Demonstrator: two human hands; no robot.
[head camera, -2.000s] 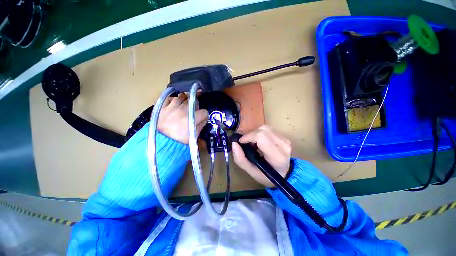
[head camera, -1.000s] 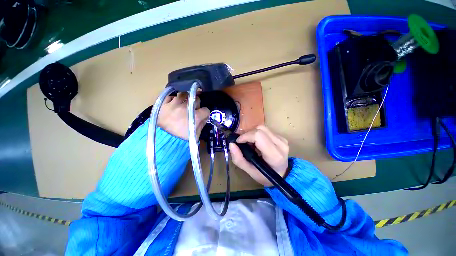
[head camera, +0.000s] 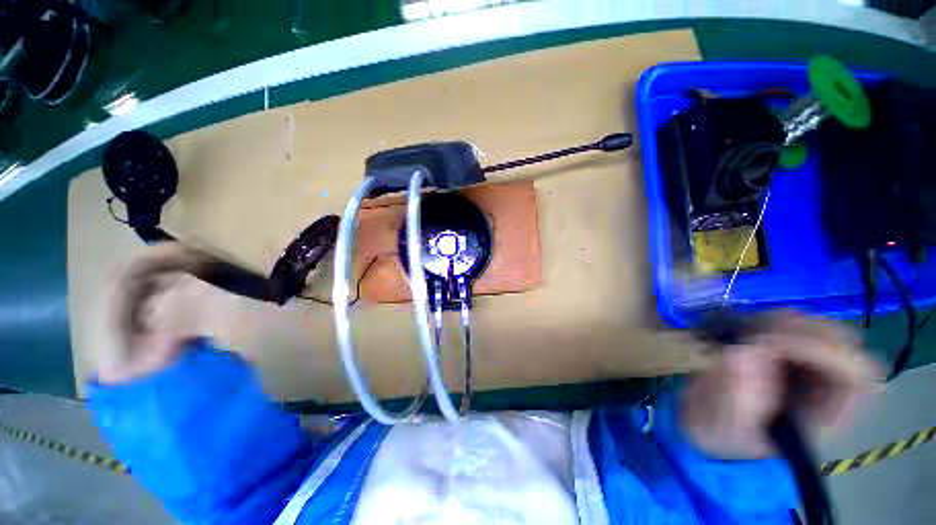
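Observation:
An open round black ear cup lies on the orange-brown fixture, with a pale shiny middle and two leads at its lower edge. Two pale hoops rise from a dark ear cup with a boom microphone pointing right. My left hand, blurred, is at the black headband strap; whether it grips it cannot be told. My right hand, strongly blurred, is around the black soldering iron, below the tray and away from the ear cup. The iron's tip is unclear.
The blue tray at right holds the black iron stand, yellow sponge and green solder spool. A black box stands at the far right. Another black ear cup lies at left on the cardboard.
Both hands have left the open ear cup: the left moved left to the strap, the right moved right and down with the iron. The view and hoops have shifted slightly.

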